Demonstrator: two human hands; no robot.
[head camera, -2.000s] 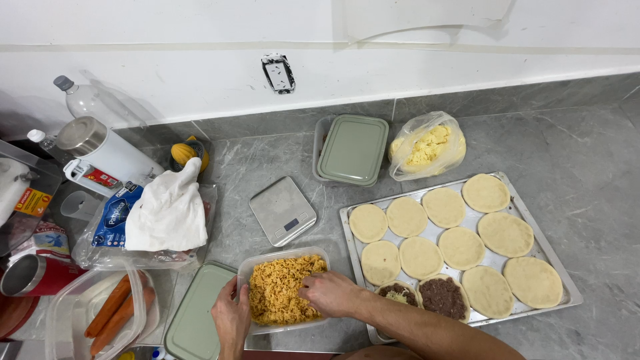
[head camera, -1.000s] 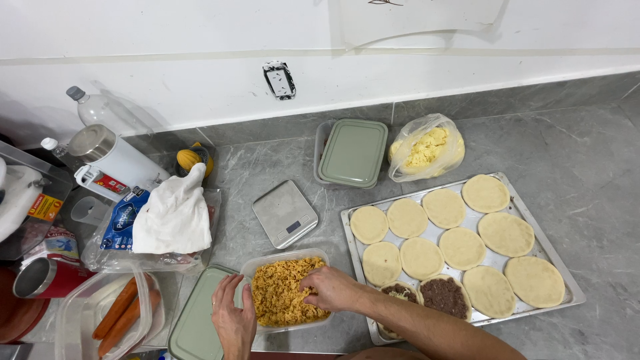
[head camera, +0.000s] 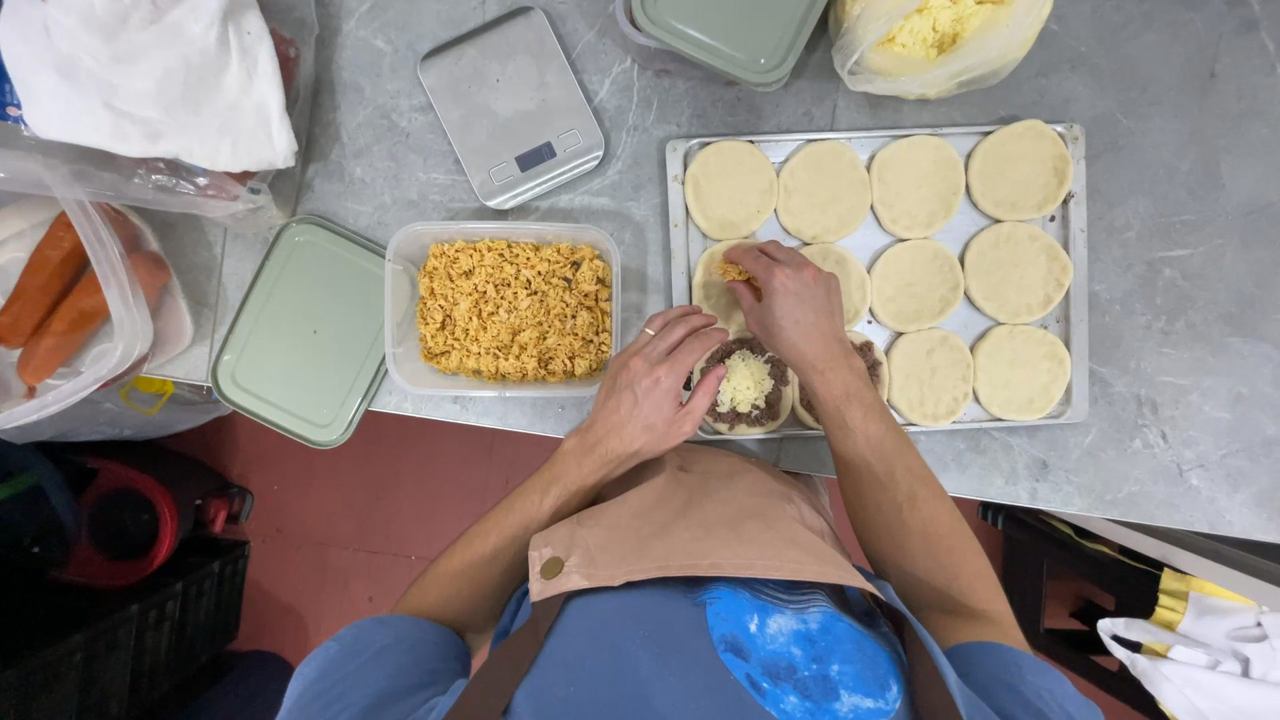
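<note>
My right hand pinches a small clump of orange shredded filling over a plain dough round in the tray's middle row. My left hand, with a ring, has its fingers spread at the left edge of the metal baking tray. Its fingertips are beside a dough round topped with dark filling and grated white cheese. Partly under my right forearm lies another round with dark filling. Left of the tray, a clear plastic container holds shredded orange filling.
A green lid lies left of the container. Behind are a digital kitchen scale, a green-lidded container and a plastic bag of grated cheese. At far left, a clear tub holds orange sausages or carrots beside a white cloth.
My right hand has moved from the container of shredded filling to above the tray, with a clump in its fingers. My left hand has moved right to the tray's edge. The view has tilted down.
</note>
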